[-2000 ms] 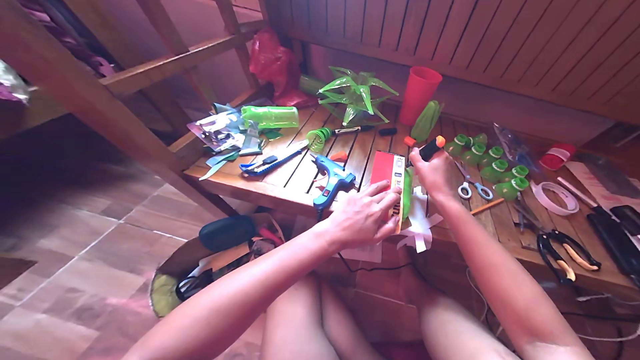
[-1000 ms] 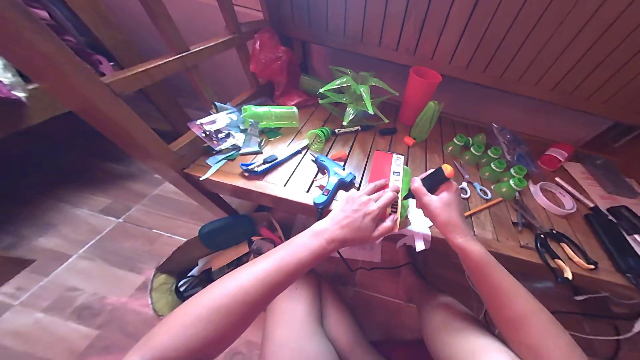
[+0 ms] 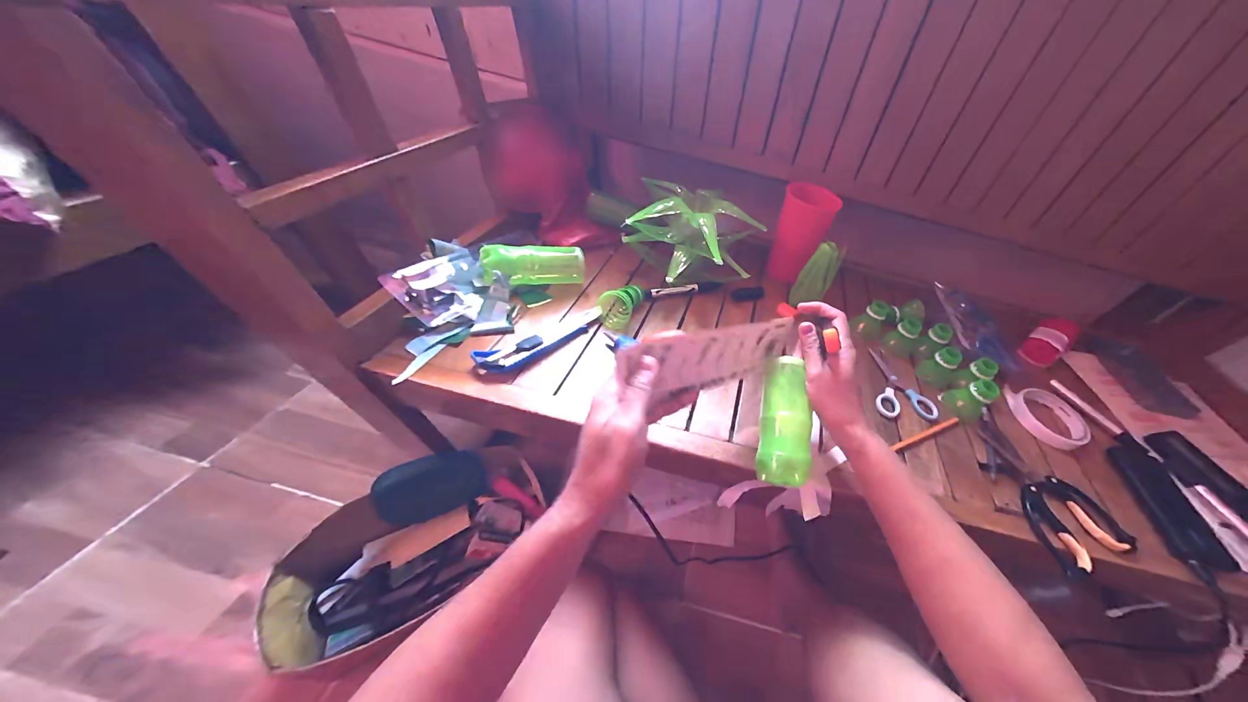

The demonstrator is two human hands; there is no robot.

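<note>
Between my two hands a flat printed strip of card (image 3: 721, 361) is raised over the front of the bench. My left hand (image 3: 624, 409) grips its left end. My right hand (image 3: 827, 356) holds its right end, along with a small object with an orange end (image 3: 831, 340). Just below the card, a green plastic bottle piece (image 3: 785, 424) lies at the bench edge beside my right wrist, with white paper scraps (image 3: 804, 499) under its lower end. The blue glue gun is mostly hidden behind the card and my left hand.
Plastic scraps (image 3: 444, 292), a blue cutter (image 3: 536, 346) and a green bottle (image 3: 531, 264) lie left. A green plastic star shape (image 3: 692, 229) and red cup (image 3: 804, 229) stand behind. Scissors (image 3: 907, 400), green bottle tops (image 3: 941, 366), tape (image 3: 1048, 419) and pliers (image 3: 1077, 522) lie right.
The card strip has been lifted from the bench and turned, and the green bottle piece beside it is now uncovered. My left hand has moved left, away from that piece.
</note>
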